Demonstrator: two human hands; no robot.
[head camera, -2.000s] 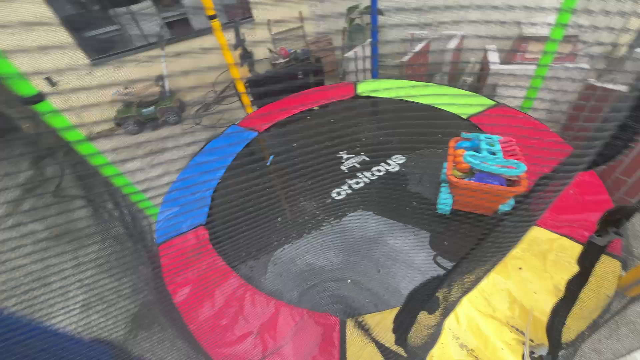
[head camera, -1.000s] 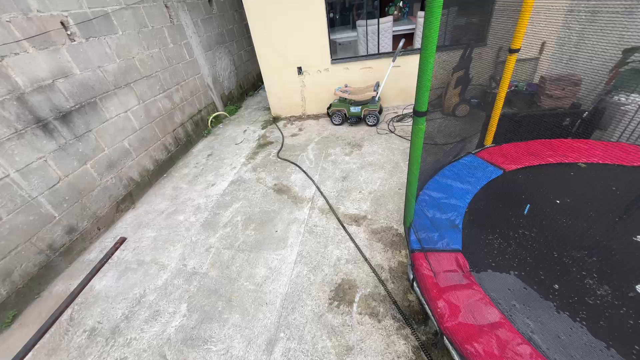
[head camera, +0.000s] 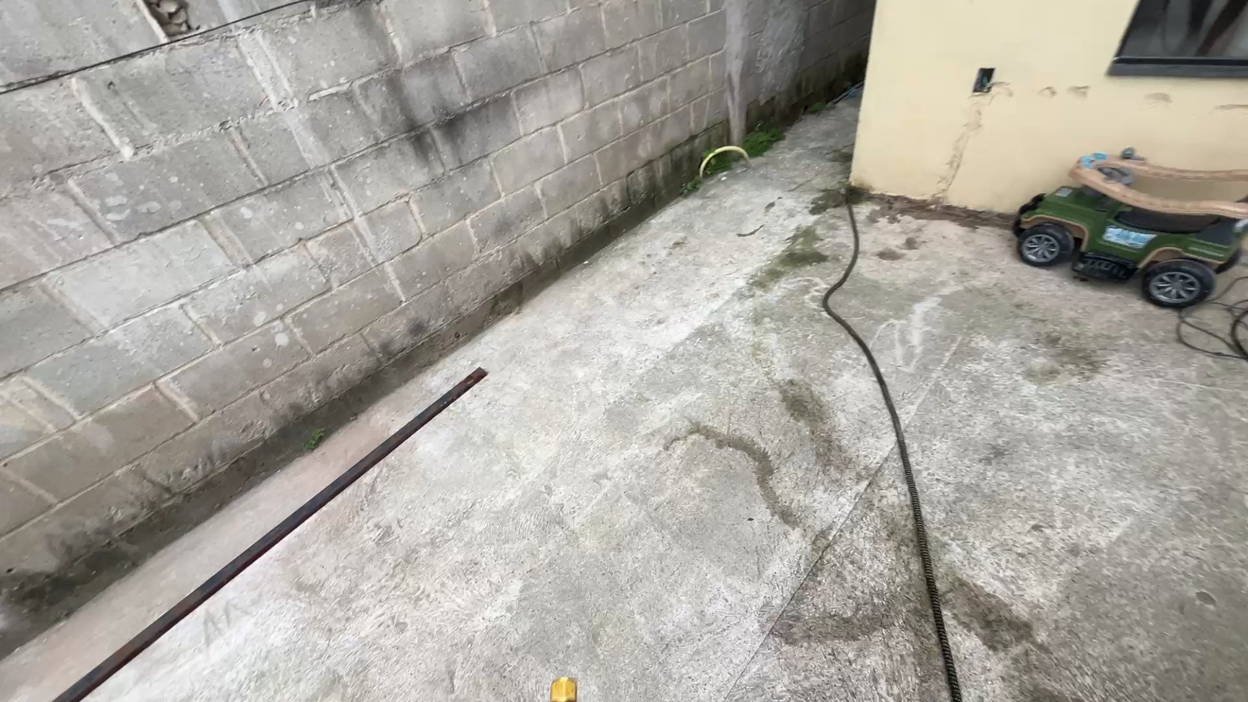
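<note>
Neither my left hand nor my right hand shows in the head view. A small brass-coloured metal tip (head camera: 564, 690) pokes up at the bottom edge; what it belongs to and what holds it are out of sight. A dark hose or cable (head camera: 902, 444) runs over the concrete floor from the house corner to the bottom edge. On the left, a long dark metal bar (head camera: 283, 526) lies on the floor at a slant.
A grey block wall (head camera: 322, 185) borders the left side. A green toy ride-on car (head camera: 1121, 229) stands by the cream house wall (head camera: 936, 107), with a thin cable (head camera: 1214, 336) beside it. A yellowish curved hose (head camera: 723, 151) lies near the block wall.
The view has swung left, away from the trampoline, which is now out of frame. The brass-coloured tip has come into view at the bottom edge.
</note>
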